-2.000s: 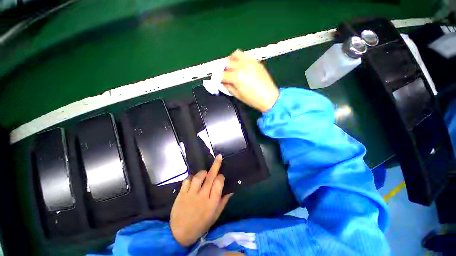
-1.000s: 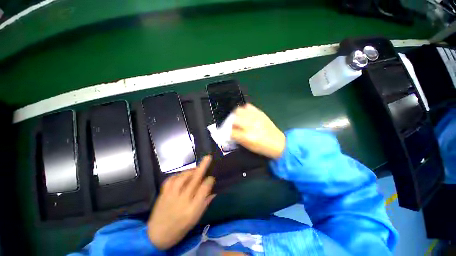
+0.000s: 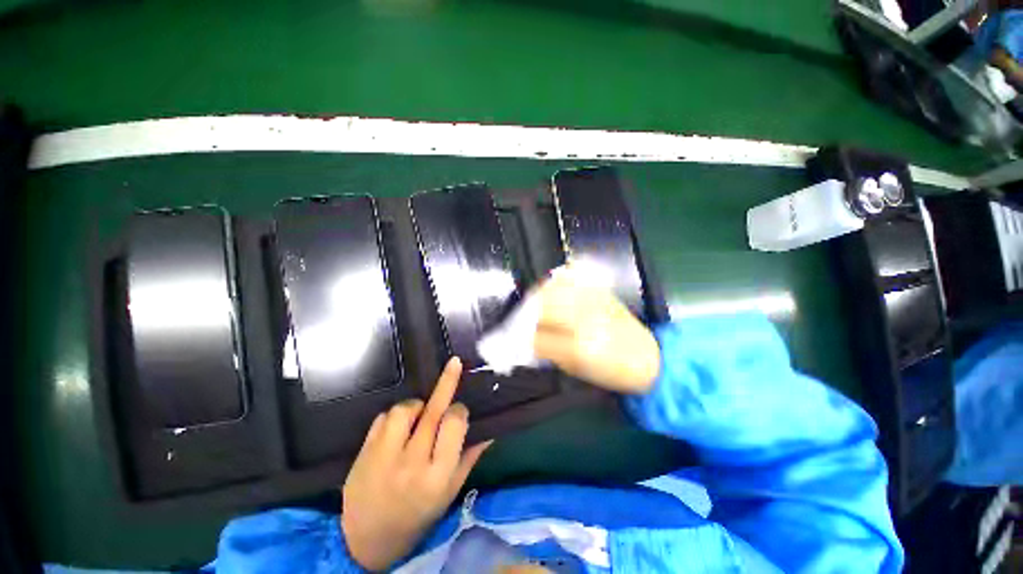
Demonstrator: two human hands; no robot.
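Note:
A black phone tray (image 3: 264, 448) holds a row of smartphones, screen side up. My right hand (image 3: 595, 336) holds a crumpled white wipe (image 3: 514, 342) at the lower right of the third smartphone from the left (image 3: 462, 264). My right hand partly covers the rightmost smartphone (image 3: 600, 230). My left hand (image 3: 404, 477) has its index finger extended to the bottom edge of the third smartphone; it holds nothing. Two more smartphones, the second (image 3: 337, 297) and the leftmost (image 3: 185, 320), reflect white light.
A translucent white bottle (image 3: 799, 215) with a metallic top leans at right beside stacked black trays (image 3: 864, 280). A white strip (image 3: 449, 137) edges the green conveyor (image 3: 449, 67) behind the tray. Another person's blue sleeve (image 3: 998, 39) shows at the top right.
The view has shifted, so the tray sits differently in the picture. My right hand and the wipe have moved from the rightmost smartphone to the third; my left fingertip is now at the third's bottom edge.

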